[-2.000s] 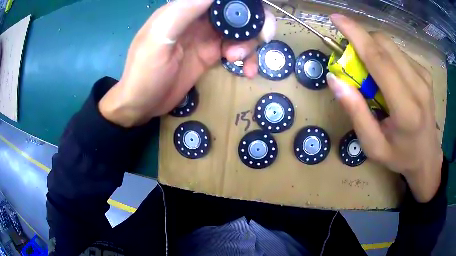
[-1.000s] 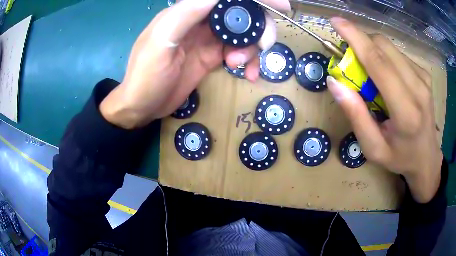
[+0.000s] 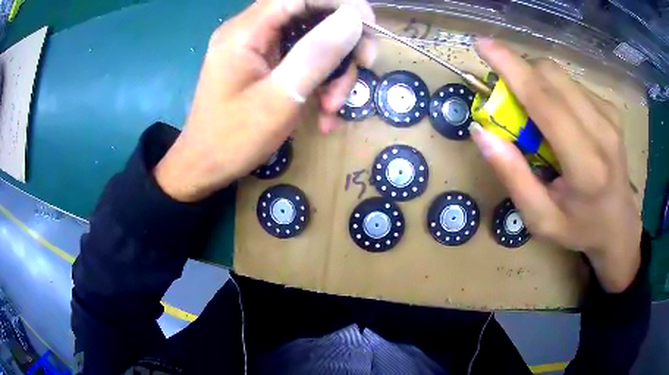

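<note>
My left hand (image 3: 257,95), with a white covering on the thumb, grips a black disc (image 3: 297,33) at the top of the view; fingers and thumb hide most of it. My right hand (image 3: 565,146) holds a tool by its yellow handle (image 3: 500,110) with a blue band. Its thin metal shaft (image 3: 422,51) points up left, the tip at or near the left fingertips; contact with the disc cannot be told. Several black discs with silver centres, such as one at the middle (image 3: 400,172), lie flat on the cardboard sheet (image 3: 308,253).
Clear plastic trays (image 3: 601,29) lie along the far right edge of the cardboard. A green mat (image 3: 110,95) lies under it. A pale board (image 3: 16,102) is at the far left. Small dark specks and a handwritten "15" are on the cardboard.
My left hand has turned over, so its thumb now covers the disc whose face showed before. My right hand and the tool have shifted slightly left.
</note>
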